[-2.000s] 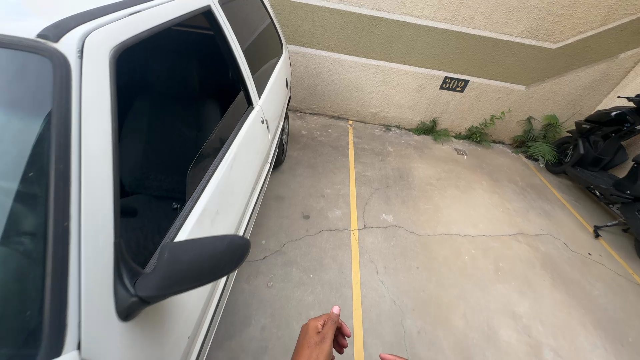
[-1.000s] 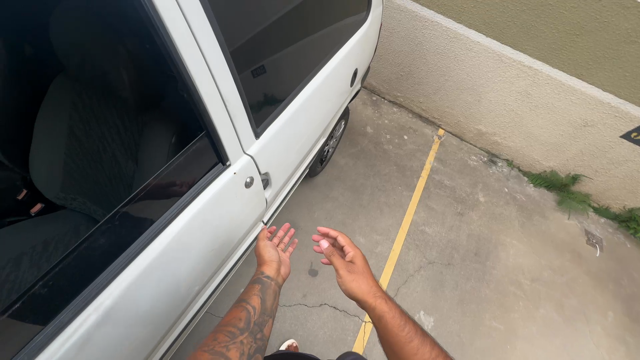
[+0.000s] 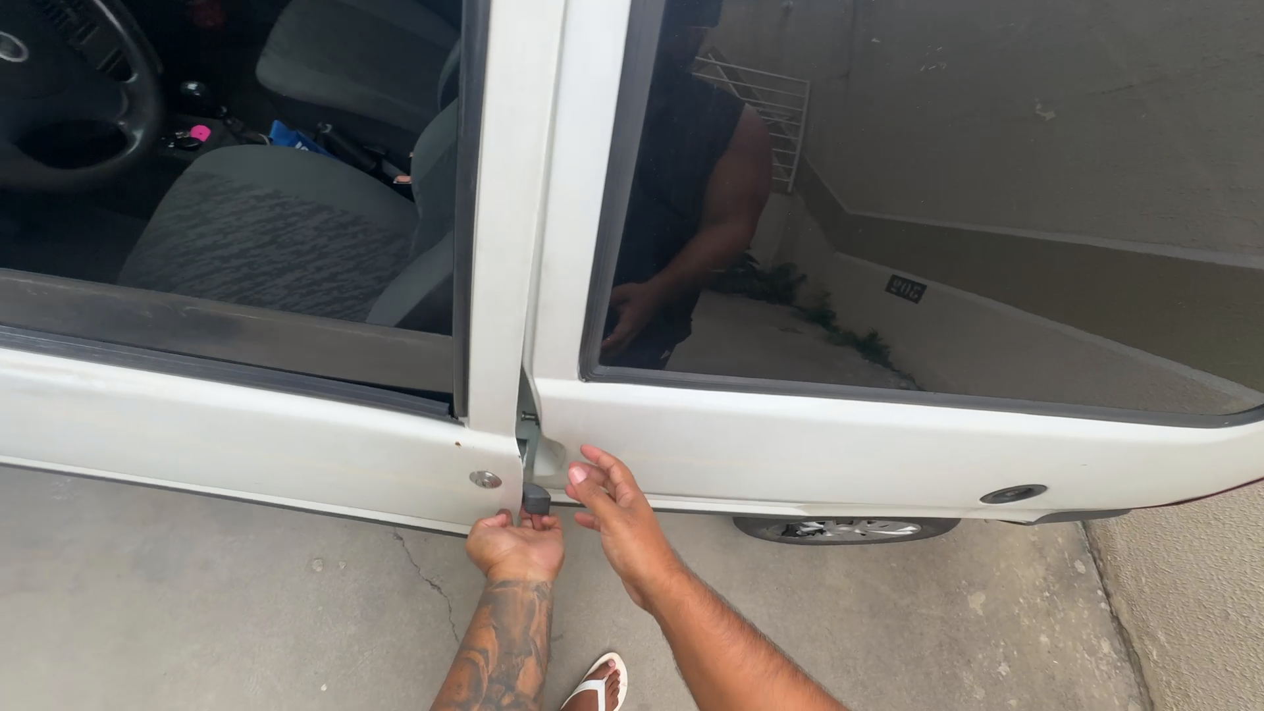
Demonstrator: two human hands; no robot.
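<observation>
A white car's front door (image 3: 247,425) stands slightly ajar, with a gap at its rear edge. At that edge my left hand (image 3: 516,546) has its fingers curled at the dark door handle (image 3: 536,499), beside the round key lock (image 3: 485,479). How firmly the fingers grip the handle cannot be seen. Just right of it, my right hand (image 3: 610,509) holds nothing, its fingers apart and partly bent near the rear body panel (image 3: 750,444). The front window is down, and the driver's seat (image 3: 276,227) and steering wheel (image 3: 148,109) show inside.
The dark rear side window (image 3: 889,247) reflects a person and a wall. Below the car are a rear wheel (image 3: 849,530) and cracked concrete floor (image 3: 326,612). A textured wall (image 3: 1195,583) rises at the lower right. A foot in a white flip-flop (image 3: 602,683) stands beneath my hands.
My left hand has reached the door handle, where earlier both hands were in front of the car's side. The door's rear edge now shows a gap. The view has moved closer and turned.
</observation>
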